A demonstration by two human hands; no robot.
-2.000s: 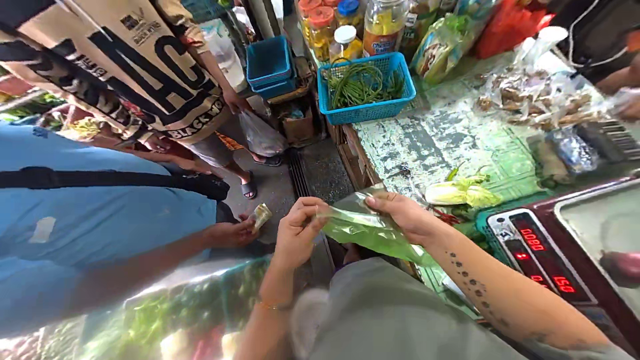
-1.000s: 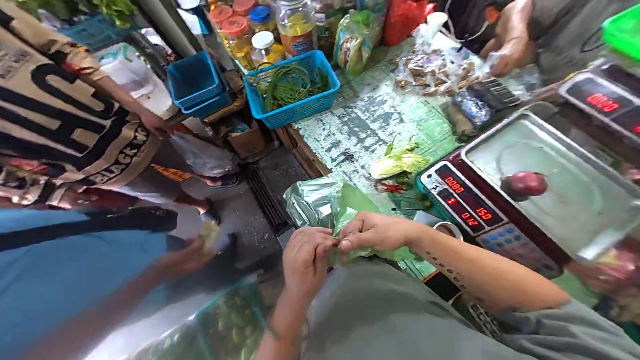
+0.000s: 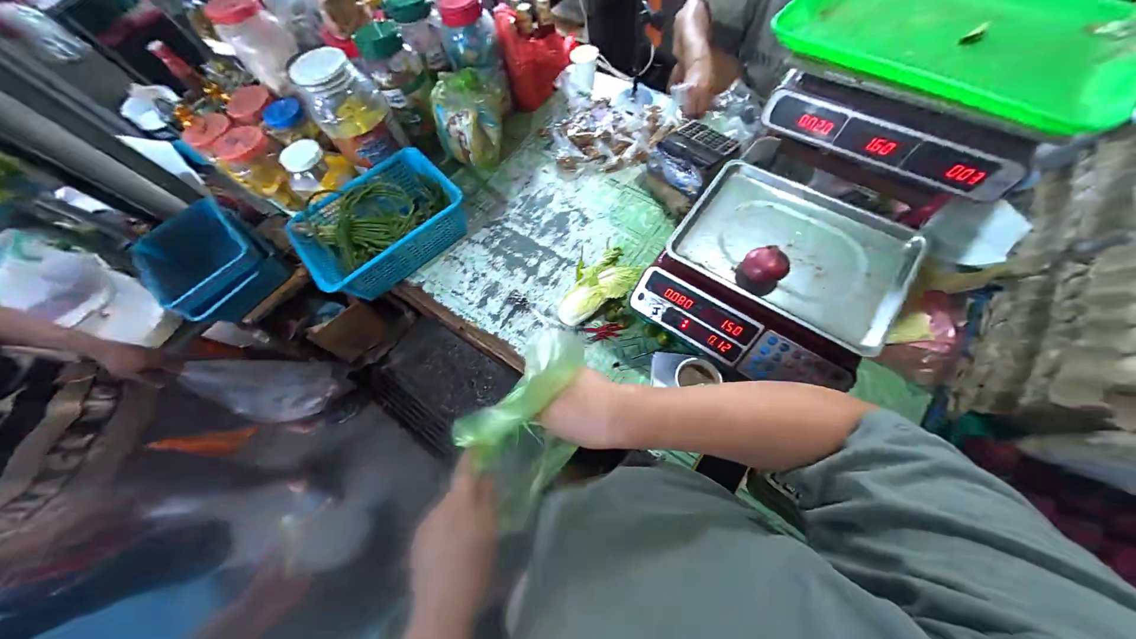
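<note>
My right hand (image 3: 581, 408) is closed around a thin green plastic bag (image 3: 510, 417) in front of my body. Lower and to the left, my left hand (image 3: 475, 479) is blurred and partly behind the bag; its fingers cannot be made out. A red onion (image 3: 765, 266) lies on the metal pan of a digital scale (image 3: 799, 253) beyond my right forearm. Left of that scale, a small leafy vegetable (image 3: 595, 291) rests on the worn table, with red chillies (image 3: 603, 332) just below it. A cup (image 3: 698, 373) stands close to my right forearm.
A blue basket of long green beans (image 3: 377, 222) sits at the table's left edge, by lidded jars (image 3: 328, 98). Blue bins (image 3: 200, 262) are further left. A second scale (image 3: 887, 142) carries a green tray (image 3: 967, 53). Another person's hand (image 3: 697, 80) is at the far side.
The green bag has gone from being stretched between both hands to being bunched in my right hand, with my left hand lower. The view has swung to the right.
</note>
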